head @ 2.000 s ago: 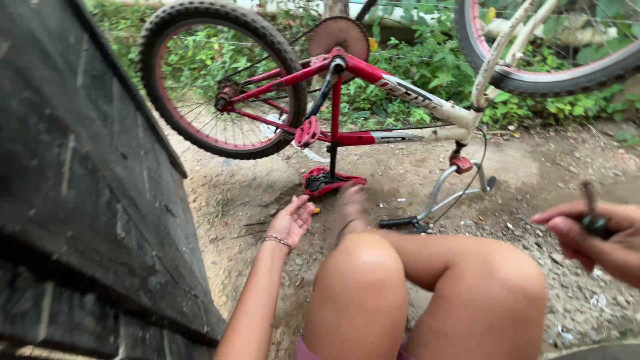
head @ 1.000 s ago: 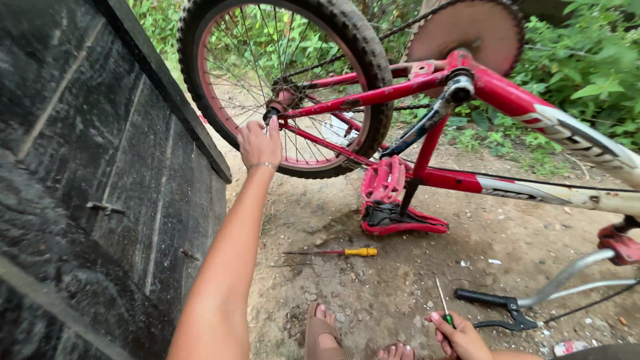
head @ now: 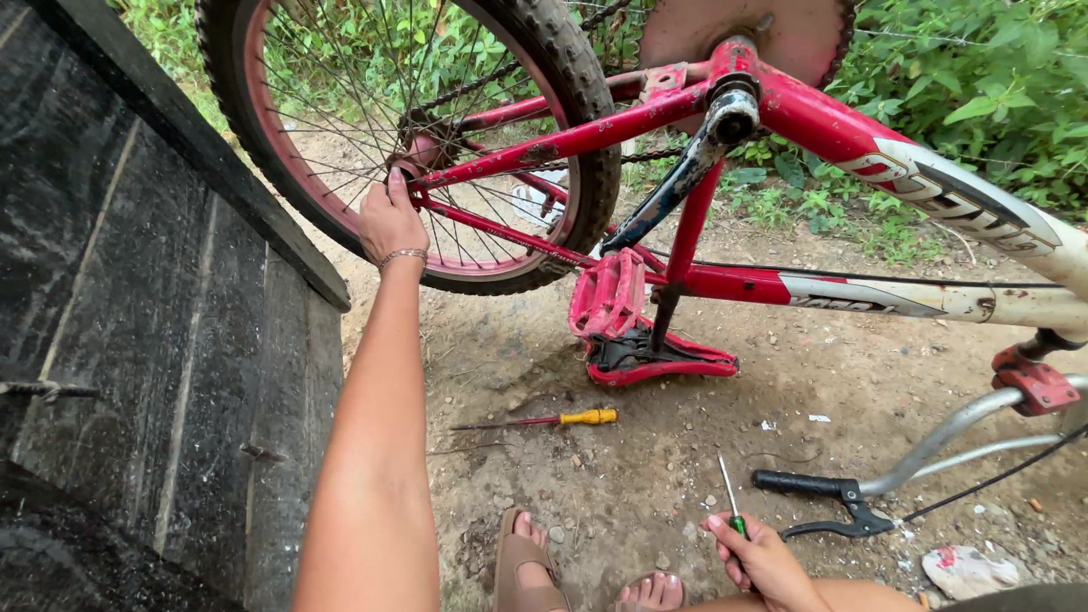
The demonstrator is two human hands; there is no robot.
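Note:
A red and white bicycle frame (head: 816,119) stands upside down, its red saddle (head: 663,365) on the dirt. My left hand (head: 393,217) is at the axle end of the wheel (head: 586,102), thumb up against the hub area; its fingers are partly hidden, so whether they grip is unclear. My right hand (head: 752,552) holds a screwdriver with a green handle (head: 738,524), its metal shaft pointing up, low in the view. A second screwdriver with a yellow handle (head: 588,416) lies on the ground between my arms. A pink pedal (head: 609,293) hangs beside the saddle.
A dark wooden plank wall (head: 153,340) runs along the left. The handlebar (head: 943,433) with its black grip and brake lever rests at the lower right. My sandalled feet (head: 527,561) are at the bottom. Green plants (head: 986,93) grow behind the bicycle.
My left hand was near the saddle two seconds ago and has moved to the wheel's axle. The right hand with the screwdriver has come in from the far right. The view has moved closer to the wheel.

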